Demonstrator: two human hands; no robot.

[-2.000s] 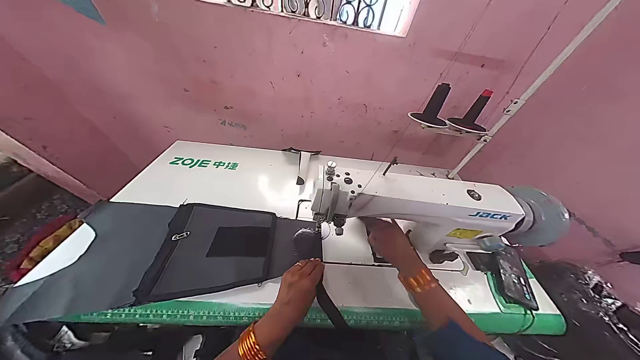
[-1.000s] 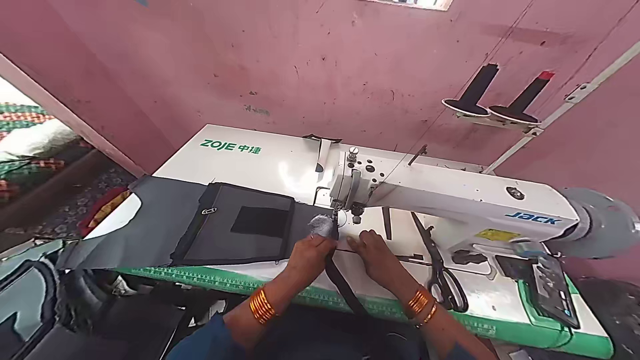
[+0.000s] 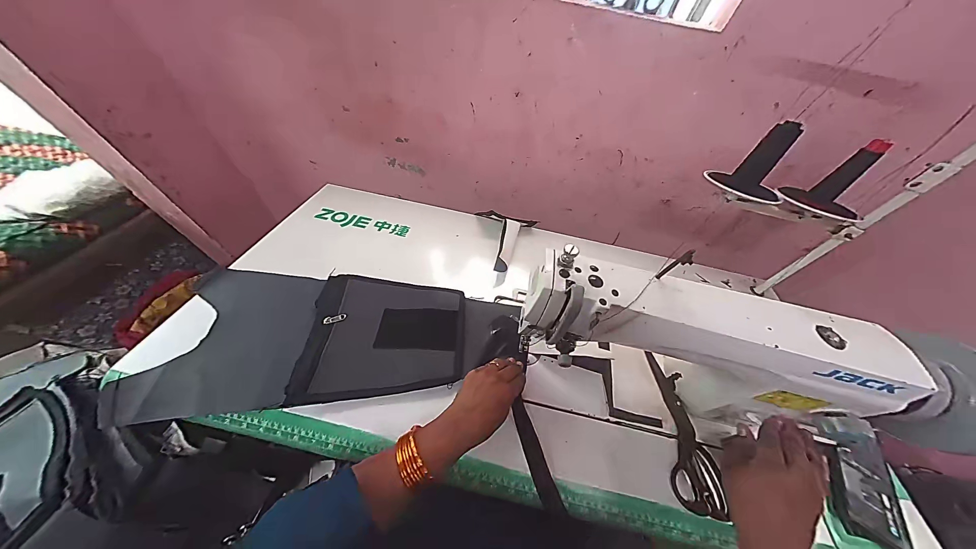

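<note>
A grey fabric panel with a black-bound pocket lies on the white sewing table, its right end at the needle of the white sewing machine. My left hand pinches the panel's right edge and black binding tape just in front of the needle. The tape hangs over the table's front edge. My right hand is at the right, between black-handled scissors and a dark device. Its fingertips are near a small pale item; whether they grip it is unclear.
Two dark thread cones stand on a rack at the back right, with threads running upward. A pink wall rises behind the table. Dark padded pieces lie low at the left. A green measuring strip runs along the table's front edge.
My right hand has moved right from beside the needle, past the scissors, toward the dark device. My left hand remains at the fabric by the needle.
</note>
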